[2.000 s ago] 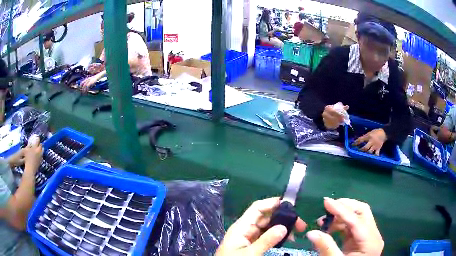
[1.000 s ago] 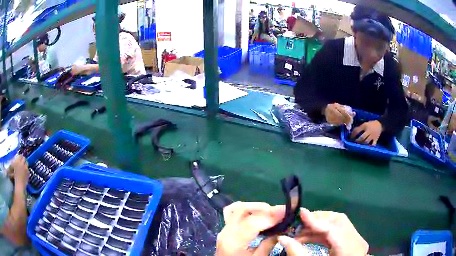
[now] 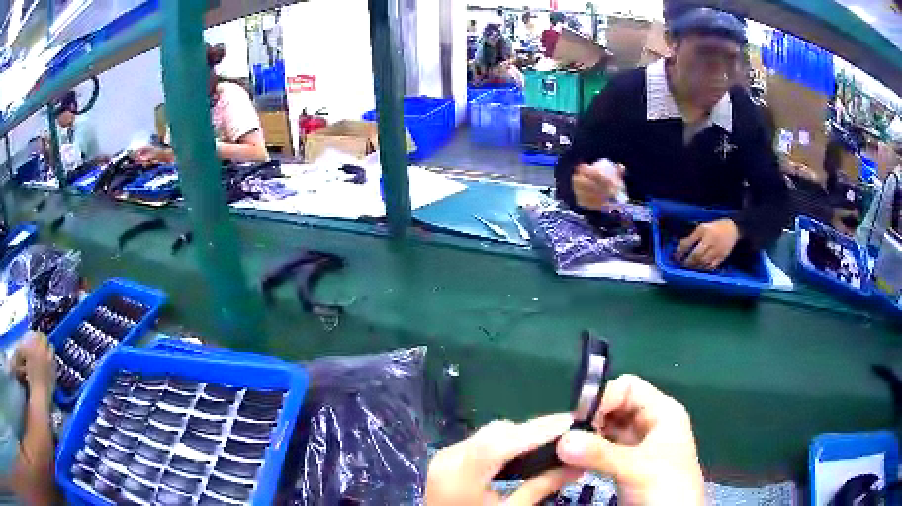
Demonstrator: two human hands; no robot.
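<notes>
A curved black headband assembly (?) (image 3: 590, 380) is held between my two hands at the lower centre, with a silver-white strip showing on its raised end. My left hand (image 3: 495, 460) grips its lower black part. My right hand (image 3: 643, 445) pinches it near the bend, with the thumb over the band. Small black clips (image 3: 590, 494) lie partly hidden just below my hands on the pale speckled bench covering (image 3: 747, 495).
A blue tray (image 3: 300, 385) of curved covers and a plastic bag (image 3: 361, 425) are at left. Another blue tray (image 3: 819, 457) is at right. The green conveyor (image 3: 445, 296) bears black bands (image 3: 302, 277). Green posts (image 3: 396, 128) stand ahead. A person (image 3: 682, 128) works opposite.
The silver-strip band was in my left hand and my right hand was separate; now both hands hold the band. A band near the plastic bag has shifted. The view has turned slightly right.
</notes>
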